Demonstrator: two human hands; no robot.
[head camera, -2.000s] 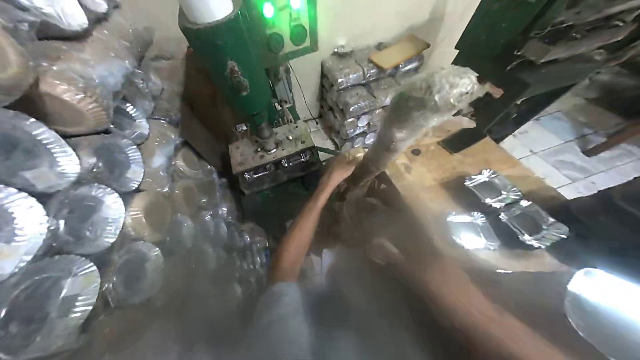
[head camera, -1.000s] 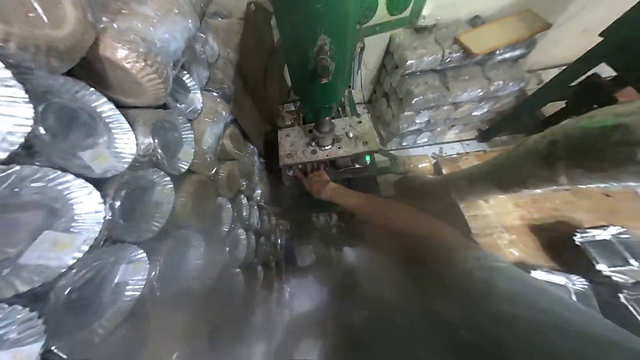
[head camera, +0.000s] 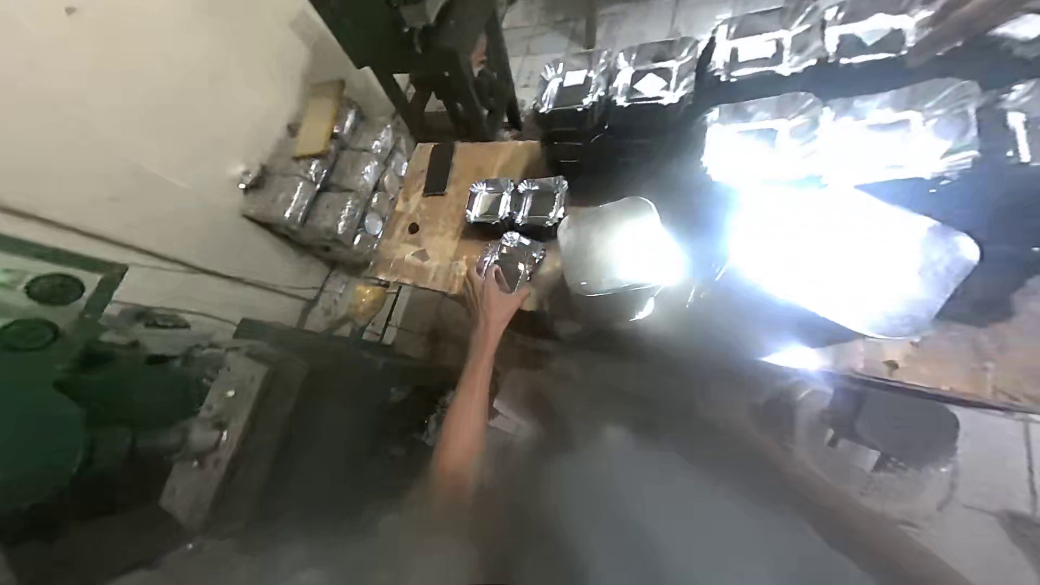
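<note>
My left hand (head camera: 494, 302) reaches up from the bottom middle, its fingers on a shiny silver foil container (head camera: 512, 258) at the near edge of a worn wooden board (head camera: 435, 244). Just beyond it, two more square foil containers, the left one (head camera: 490, 200) and the right one (head camera: 541, 201), stand side by side on the board. To their right lies a rounded metal sheet or tray (head camera: 609, 244) with strong glare. A blurred forearm shows at the lower right, but my right hand cannot be made out.
A green press (head camera: 41, 406) with a metal plate (head camera: 215, 439) fills the lower left. Wrapped stacks (head camera: 333, 195) stand by the wall with a small board (head camera: 318, 118) on top. Rows of foil containers (head camera: 654, 73) and a large glaring sheet (head camera: 853, 260) are at the right. Another person's hand (head camera: 967, 24) seems visible there.
The view has swung strongly toward the right, away from the press. One second ago a hand was at the press plate; now my left hand is at a foil container on the board.
</note>
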